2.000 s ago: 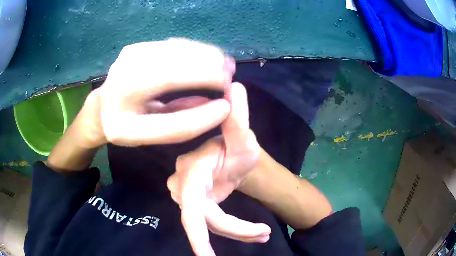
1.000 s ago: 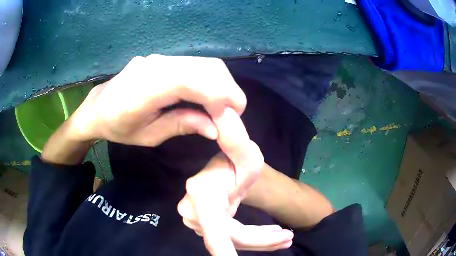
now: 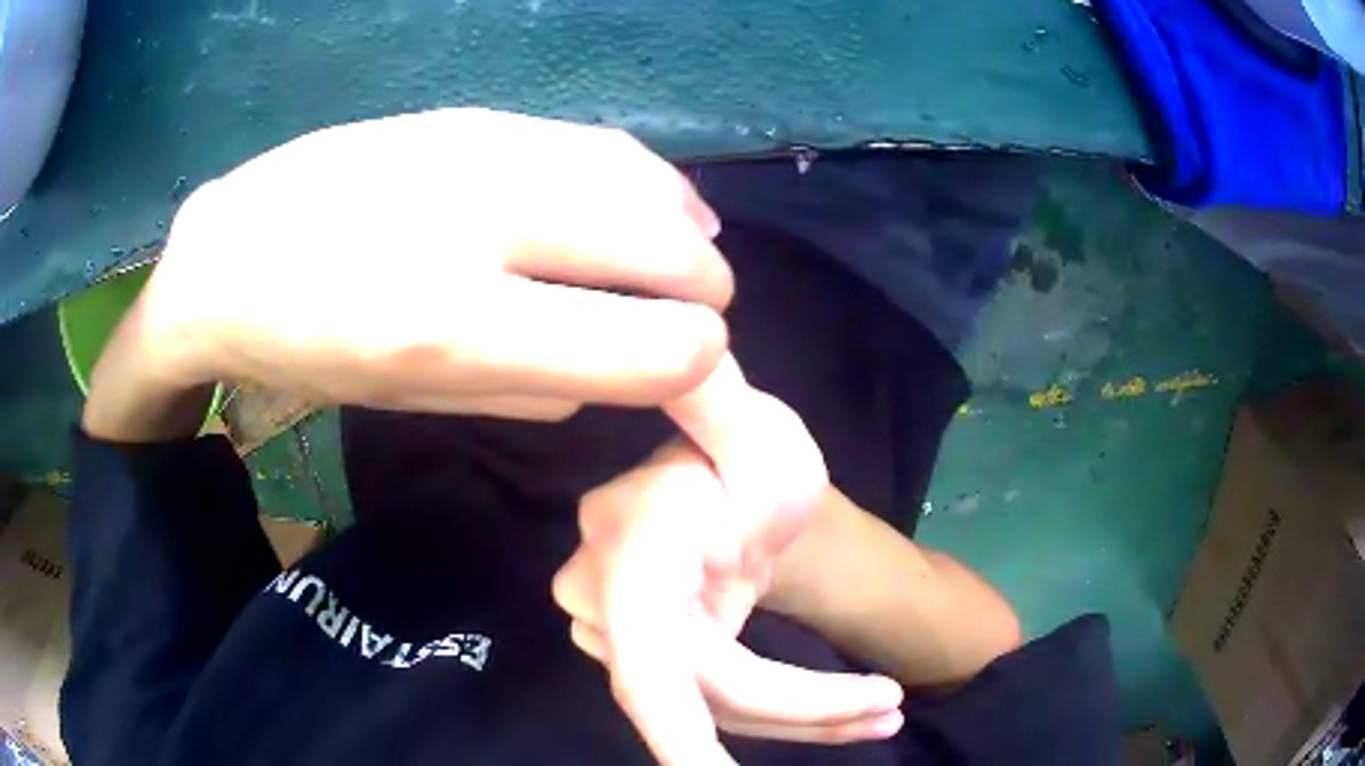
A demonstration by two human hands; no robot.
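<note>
My left hand (image 3: 434,270) is bare and overexposed, in front of the bench edge. Its fingers and thumb close on the upper digit of my right hand (image 3: 704,554); the tip of that digit is hidden inside the grip. My right hand is bare, lower and over my lap, with its other fingers spread or loosely bent, pointing down and right. No tool or part shows in either hand.
The wet dark-green bench top (image 3: 838,75) spans the top. A blue cloth (image 3: 1250,112) hangs over its right edge. Pale vessels (image 3: 33,105) show at the top corners. A green bucket (image 3: 98,322) is partly behind my left wrist. Cardboard cartons (image 3: 1272,569) stand on the floor.
My left hand has moved left and up, turned, and its fingers lie flatter around the digit. My right hand has shifted slightly right. The bucket is more covered.
</note>
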